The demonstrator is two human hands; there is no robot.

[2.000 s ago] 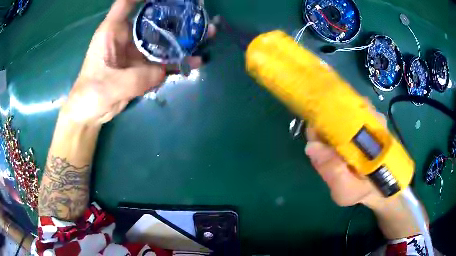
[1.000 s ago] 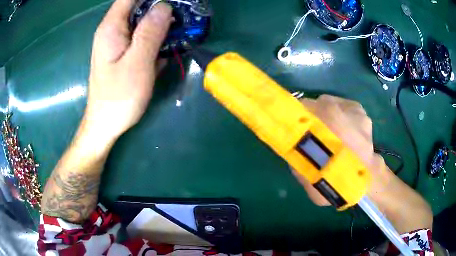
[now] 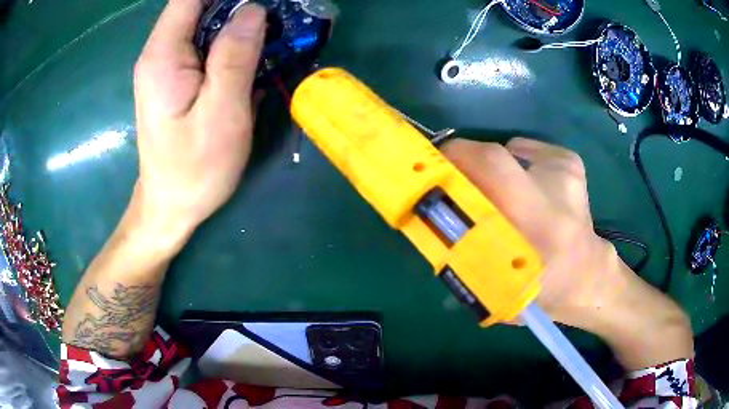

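Note:
My left hand [image 3: 196, 112] holds a round circuit board assembly [image 3: 300, 36] at the top edge, thumb across its face; the frame cuts off part of both. A red lead with a small white connector [image 3: 296, 157] hangs below the disc. My right hand [image 3: 527, 200] is closed around the yellow hot glue gun [image 3: 384, 152], which points up and left at the disc. The gun's front end is close to the disc's lower edge; its nozzle tip is hidden. A translucent glue stick [image 3: 571, 359] comes out of the gun's rear.
Several more discs lie at the right, one [image 3: 622, 70] with white leads. A white ring [image 3: 452, 71] lies on the green mat. A black power cord [image 3: 651, 192] curves at right. A smartphone [image 3: 288, 351] lies at the front edge. Small red and gold parts [image 3: 30, 264] are piled at left.
My right hand has brought the gun left to the disc. My left hand has turned, and its thumb now lies over the disc. The red lead now hangs into view.

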